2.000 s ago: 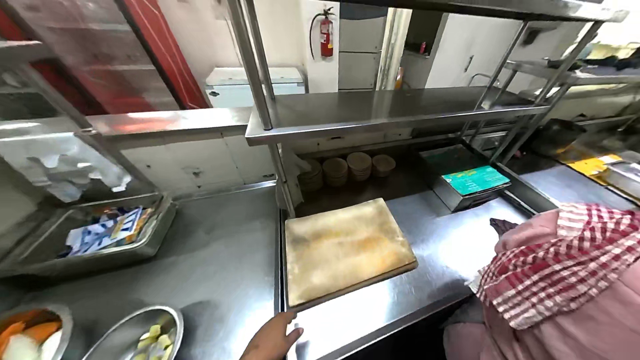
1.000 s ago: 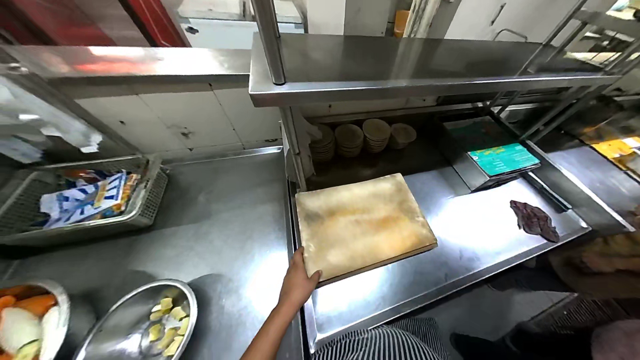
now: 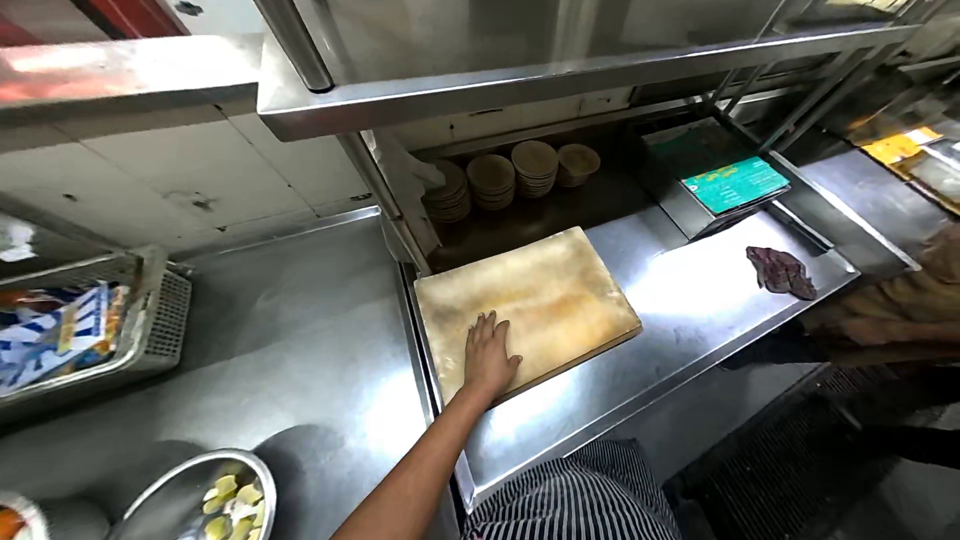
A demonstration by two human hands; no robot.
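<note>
My left hand lies palm down on the near left part of a thick, stained cutting board, its fingers spread and holding nothing. The board rests on a stainless steel counter, close to the seam with the counter on the left. Behind the board stand several stacks of round bowls or plates under a steel shelf. A dark crumpled cloth lies at the right of the counter. My right hand is not in view.
A steel bowl of cut yellow-green pieces stands at the lower left, near a plastic basket of packets. A steel shelf overhangs the counter. A green-topped box stands at the back right. Part of a person shows at the right edge.
My left hand has moved from the board's near left edge onto its top. The person in the checked scarf, close on the right two seconds ago, has left that spot. The view has moved closer.
</note>
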